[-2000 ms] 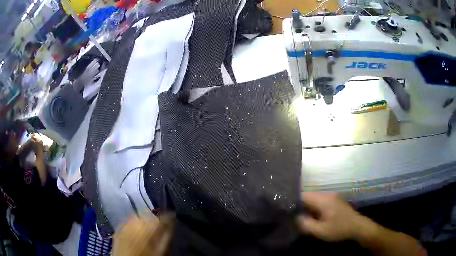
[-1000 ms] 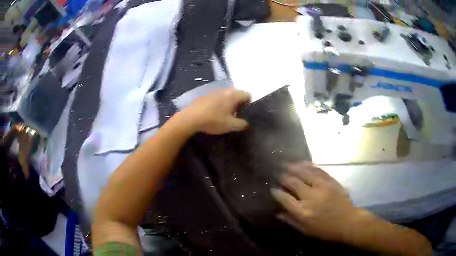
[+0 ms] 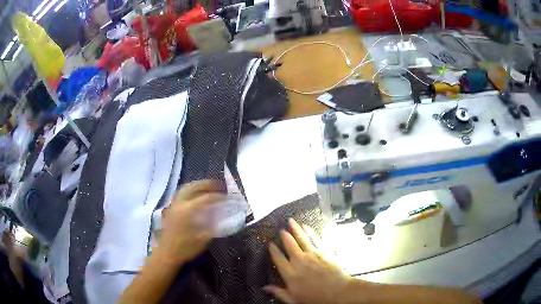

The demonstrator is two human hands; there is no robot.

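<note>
A dark patterned garment panel (image 3: pixel 237 267) lies in front of me, its far edge reaching the needle area of the white sewing machine (image 3: pixel 409 172). My right hand (image 3: pixel 308 267) lies on the panel with its fingers spread. My left hand (image 3: pixel 193 222) is at the panel's left part, with a small pale, blurred piece of fabric (image 3: pixel 230 215) at its fingers. Whether it grips that piece is unclear. The presser foot area is partly hidden behind the machine head.
Pale and dark panels (image 3: pixel 139 160) lie piled at the left. A green and yellow slender item (image 3: pixel 424 212) and a brown tab (image 3: pixel 449 235) are under the machine arm. Behind are a brown board (image 3: pixel 311 74) with a white cord, a dark cloth piece (image 3: pixel 356 97) and a red container (image 3: pixel 391 16).
The view has tilted up, showing more behind the machine. My left hand is off the panel's far corner and further left, at a pale piece. My right hand now lies spread near the panel's far edge.
</note>
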